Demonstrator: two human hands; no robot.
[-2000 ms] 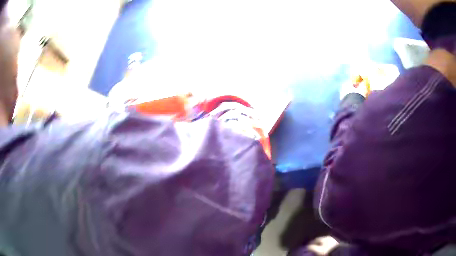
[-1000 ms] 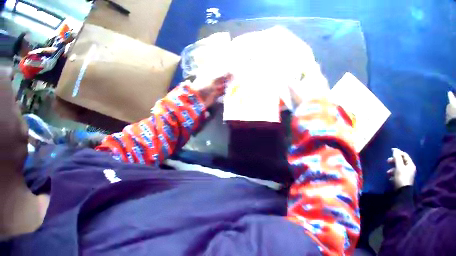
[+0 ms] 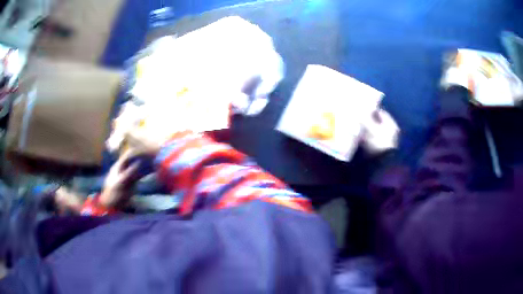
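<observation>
The frame is blurred and overexposed, and I see no hand that I can tell is mine. A large glaring white bag or heap point(image 3: 212, 69) lies on a dark board point(image 3: 301, 43). A hand in a red patterned sleeve point(image 3: 218, 175) reaches to its lower left side; another hand point(image 3: 117, 178) is just below. A pale box with an orange-yellow picture point(image 3: 327, 112) is held at its right edge by another hand point(image 3: 379, 132). A second pale printed item point(image 3: 481, 74) is at the upper right, above a purple sleeve.
The board lies on a blue surface point(image 3: 395, 57). An open brown carton point(image 3: 69, 112) stands at the left. Purple-clothed bodies, apparently co-workers, fill the bottom centre point(image 3: 229, 250) and bottom right point(image 3: 464, 241), close in front.
The view has shifted. The patterned-sleeved hands and white heap now show further left. The pale box, loose on the table a second ago, is now held by a hand at its right edge.
</observation>
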